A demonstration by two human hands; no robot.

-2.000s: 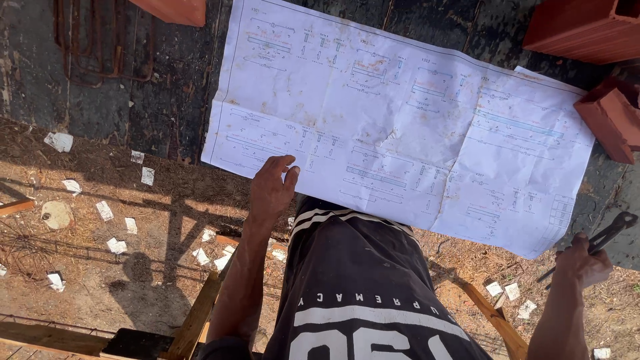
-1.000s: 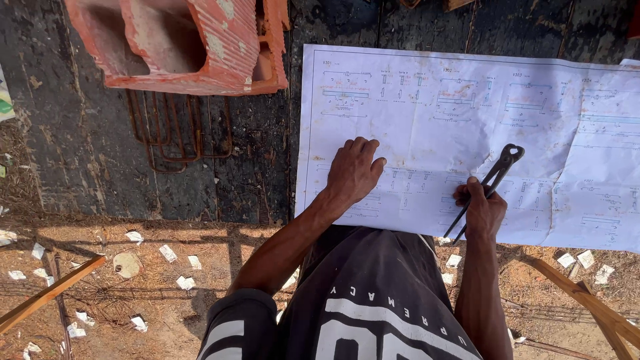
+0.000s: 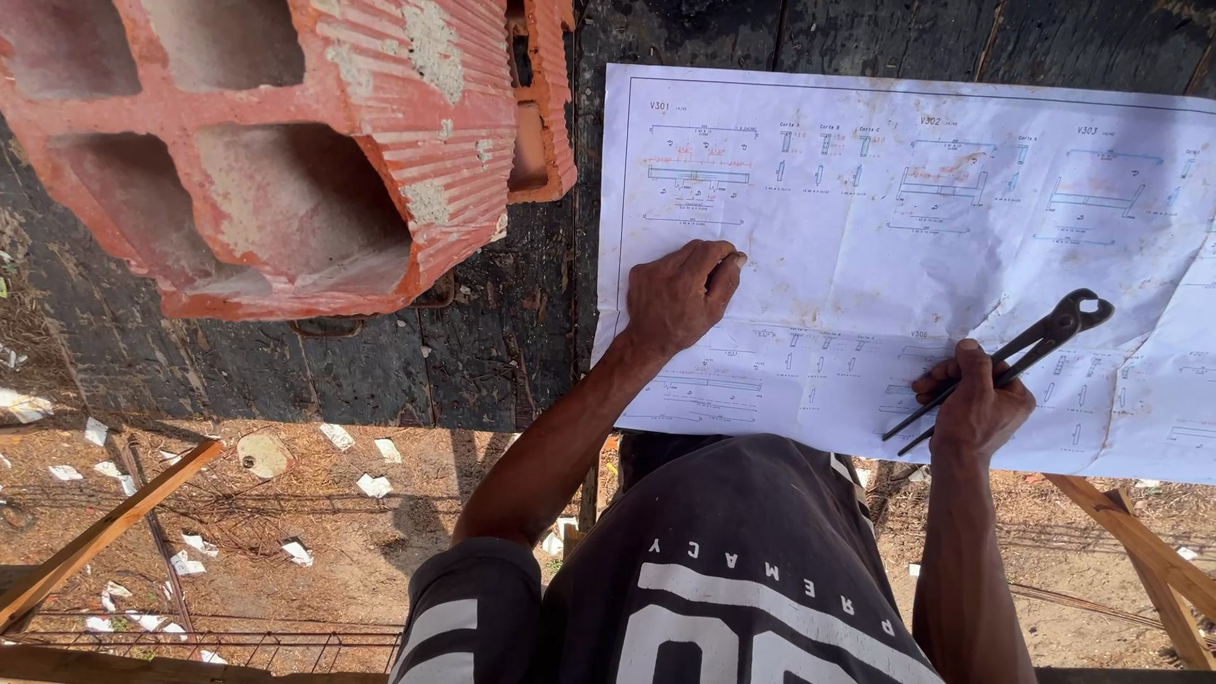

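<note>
A creased, stained construction drawing (image 3: 817, 275) lies on a dark wooden plank table. My left hand (image 3: 681, 294) rests on the left part of the sheet, its fingers curled in; no object shows in it. In my right hand (image 3: 983, 399), over the sheet's lower middle, is a pair of end-cutting nippers (image 3: 1040, 334). Their jaws point up and right, and the two handles stick out below my fingers at the lower left.
A large hollow clay brick (image 3: 427, 123) looms at the upper left, with another clay brick (image 3: 541, 114) behind it. Bent steel bars (image 3: 328, 328) show partly below the bricks. Beyond the plank table's edge (image 3: 380, 408) are timber braces (image 3: 114, 527), paper scraps and a steel mesh on the ground.
My right hand has moved from beyond the sheet's right end to over the drawing, still with the nippers. My left hand has gone from the sheet's lower edge further onto it. The view has shifted left.
</note>
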